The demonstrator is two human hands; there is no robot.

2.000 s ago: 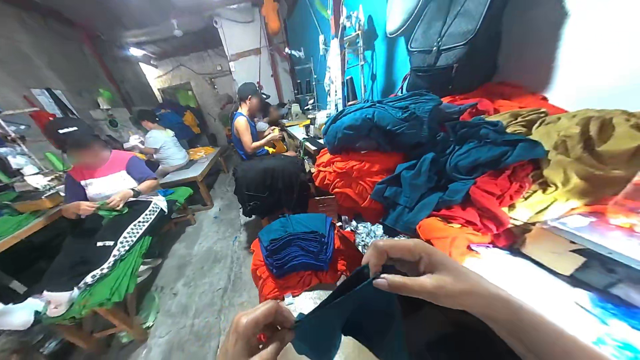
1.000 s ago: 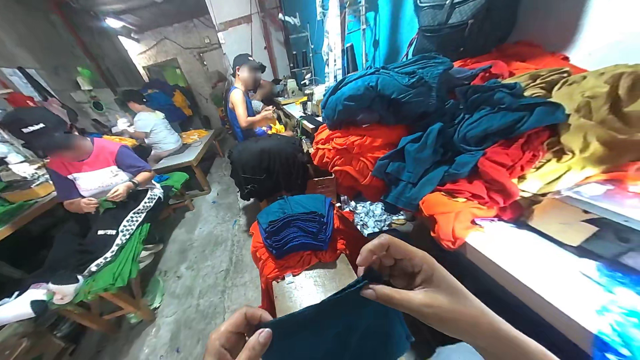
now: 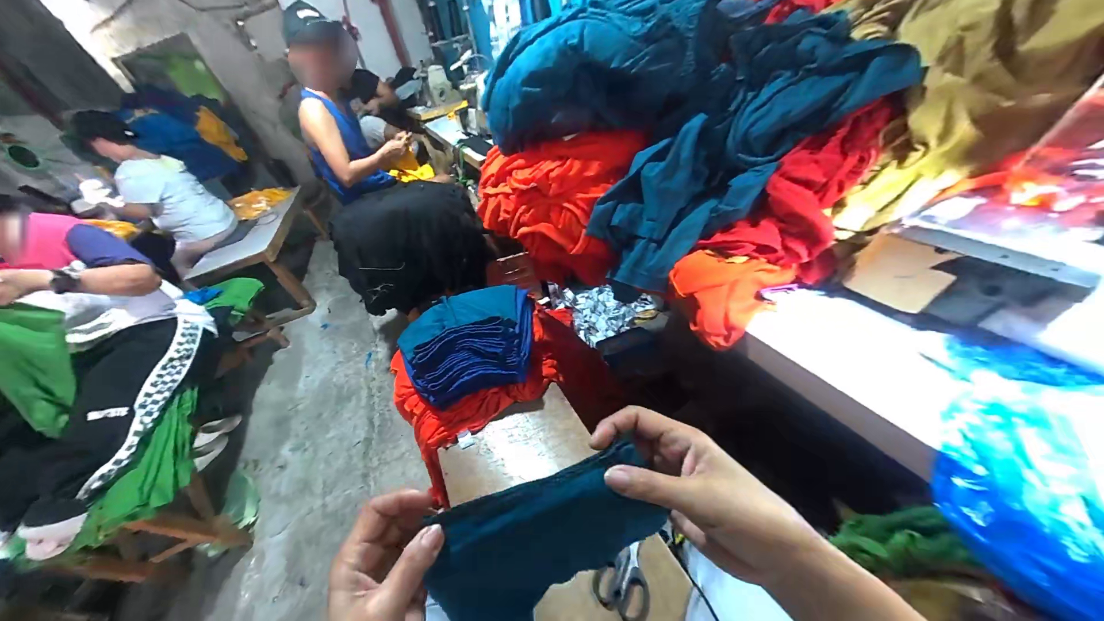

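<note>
A dark teal fabric piece is stretched between my two hands, its upper edge running slantwise. My left hand pinches its left corner between thumb and fingers. The right corner is gripped by my right hand in the same way. Below the cloth, scissors with dark handles lie on a wooden board, partly covered by the fabric. Beyond the board, a folded stack of blue and teal cloth rests on red fabric.
Large heaps of teal fabric and orange-red fabric rise ahead. A white table and a blue plastic bag are at right. Several people sit left and ahead, one with green cloth. Black fabric is piled by the aisle.
The teal piece, bunched between my hands two seconds ago, is now spread wider with its edge pulled out. Scissors now show beneath it. The view has moved.
</note>
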